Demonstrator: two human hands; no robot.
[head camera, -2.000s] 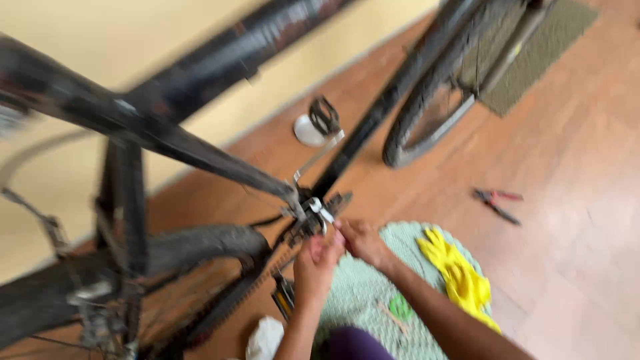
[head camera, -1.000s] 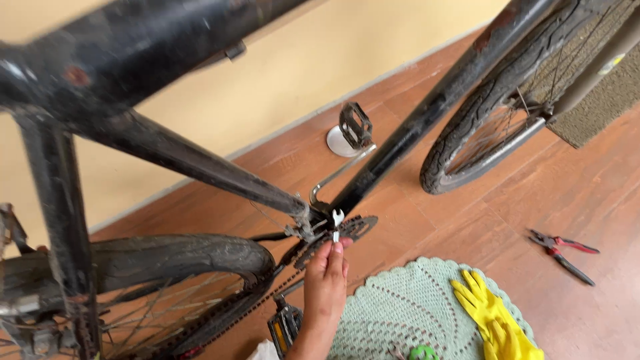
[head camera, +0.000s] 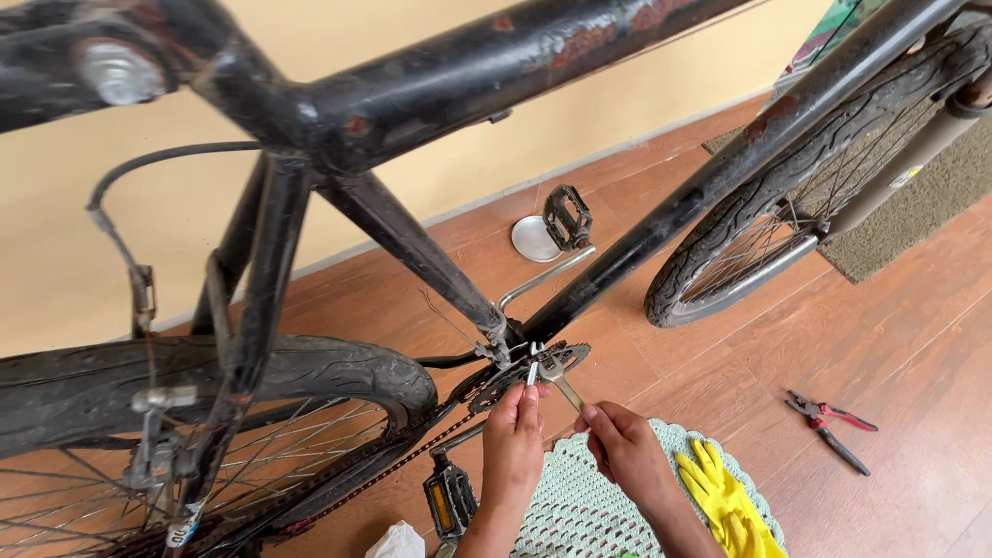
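A black bicycle with a rusted, chipped frame (head camera: 465, 85) stands along the wall. Near its bottom bracket, my left hand (head camera: 513, 442) grips a small silver open-end wrench (head camera: 533, 364), its jaw upward by the chainring (head camera: 570, 356). My right hand (head camera: 624, 449) holds a larger open-end wrench (head camera: 571, 391), angled up and left so that its jaw lies close beside the small one; whether they touch is unclear. The front derailleur (head camera: 496, 349) sits just left of the wrench jaws. The chain (head camera: 403, 465) runs back toward the rear wheel (head camera: 349, 372).
Yellow rubber gloves (head camera: 725, 496) lie on a pale green crocheted mat (head camera: 573, 504) below my hands. Red-and-black pliers (head camera: 833, 426) are on the tiled floor at right. One pedal (head camera: 568, 217) stands over a round silver lid (head camera: 535, 239); the other pedal (head camera: 449, 500) is beside my left forearm.
My right hand, out of sight one second ago, is back in view with the larger wrench. My left hand still holds the small wrench near the chainring.
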